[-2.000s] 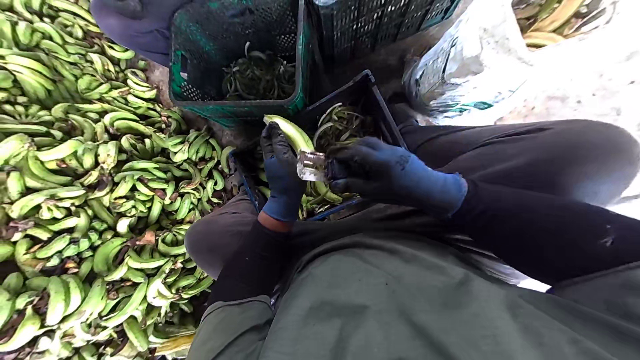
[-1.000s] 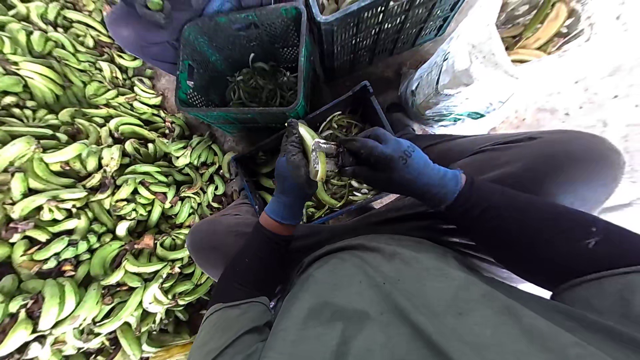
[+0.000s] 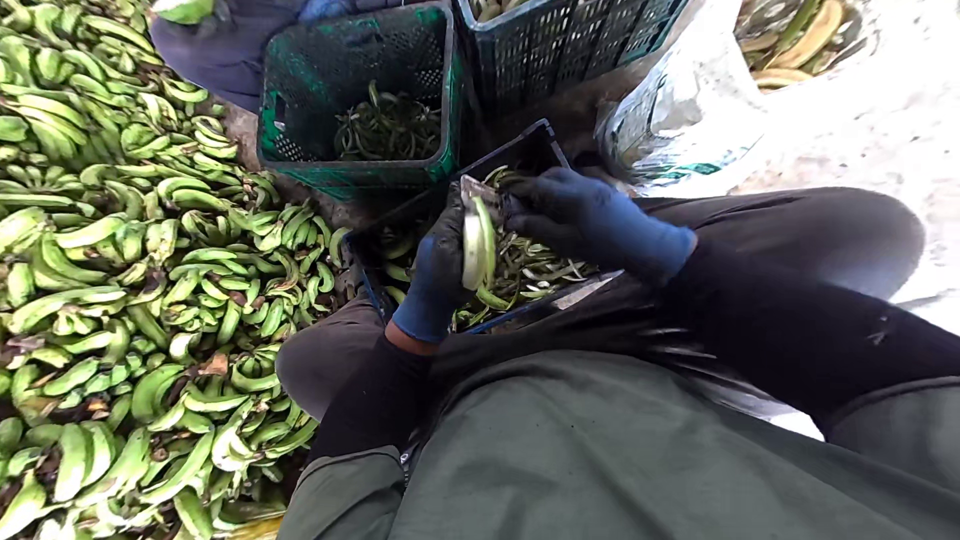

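Note:
My left hand (image 3: 439, 262), in a blue and black glove, is closed around a green plantain (image 3: 475, 251) held nearly upright. Part of its peel is off and pale flesh shows; a green strip of peel hangs along its right side. My right hand (image 3: 592, 217), gloved alike, grips a peeling tool with a flat metallic head (image 3: 480, 191) that lies against the plantain's upper end. Its handle is mostly hidden by the fingers. Below both hands stands a dark crate with a blue rim (image 3: 551, 298), holding peel strips (image 3: 525, 270).
A large heap of green plantains (image 3: 187, 277) covers the left side. Beyond the crate are a green crate (image 3: 360, 169) with peelings and another dark crate (image 3: 555, 60). A whitish plastic sack (image 3: 675, 112) stands right, near more plantains (image 3: 810, 37). A person's leg (image 3: 217, 52) and gloved hand are at top left.
The tool's head has moved from the plantain's middle to its upper end, and the plantain is now more upright. A green peel strip now hangs down beside it.

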